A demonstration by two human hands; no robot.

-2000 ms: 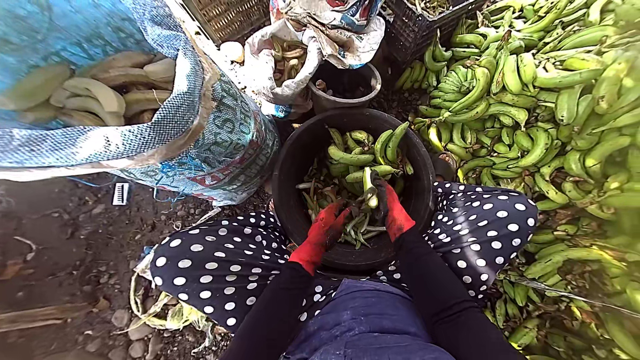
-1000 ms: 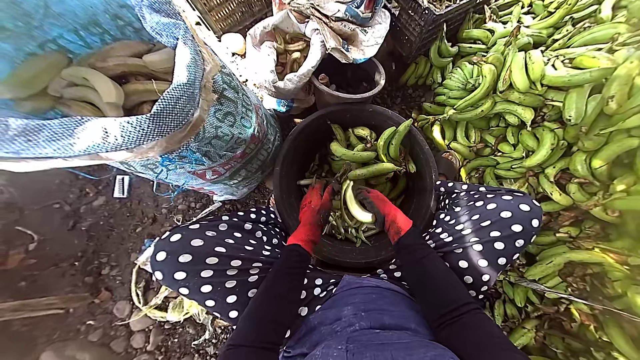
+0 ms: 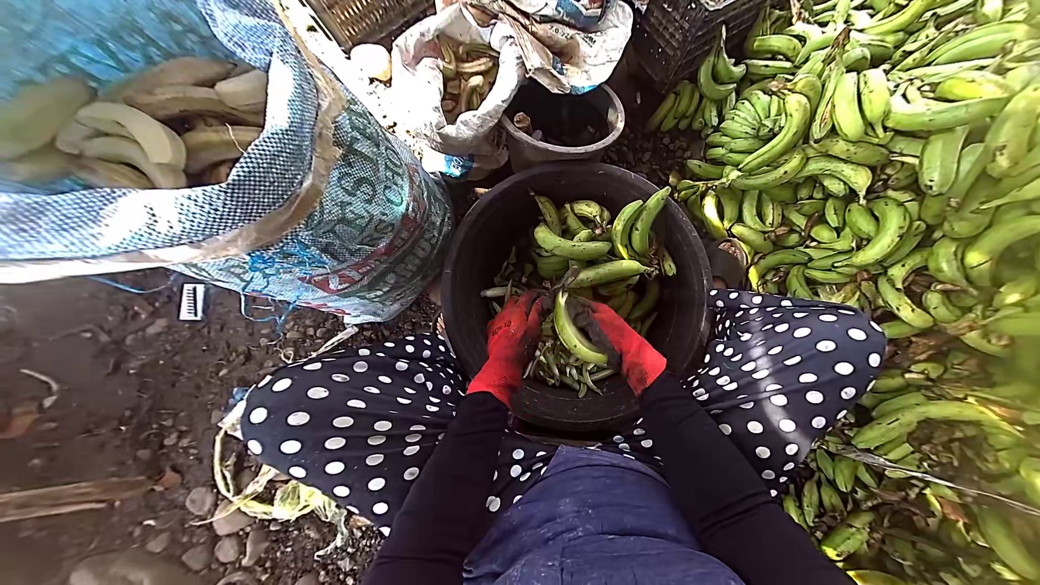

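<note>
A round black plastic tub (image 3: 467,268) stands between my crossed legs with green bananas (image 3: 573,244) and narrow strips of peel (image 3: 569,370) inside. Over it are both my hands, in red gloves with dark fingers. A green banana (image 3: 574,331), with a pale strip along its side, lies between them. My right hand (image 3: 619,337) is closed on its right side. My left hand (image 3: 517,331) is beside the banana's upper left, fingers curled; whether it grips the banana or holds a tool is hidden.
A large woven sack (image 3: 366,219) of peeled bananas (image 3: 134,130) stands at left. Behind the tub are a smaller bucket (image 3: 605,134), an open white sack (image 3: 414,73) and dark crates (image 3: 691,32). Green bananas (image 3: 881,236) are heaped at right. Stones and a wood piece (image 3: 73,497) lie at lower left.
The banana between my hands was lower and showed a broad pale face one second ago; now mostly green peel shows. Another green banana now lies across the tub just above my hands.
</note>
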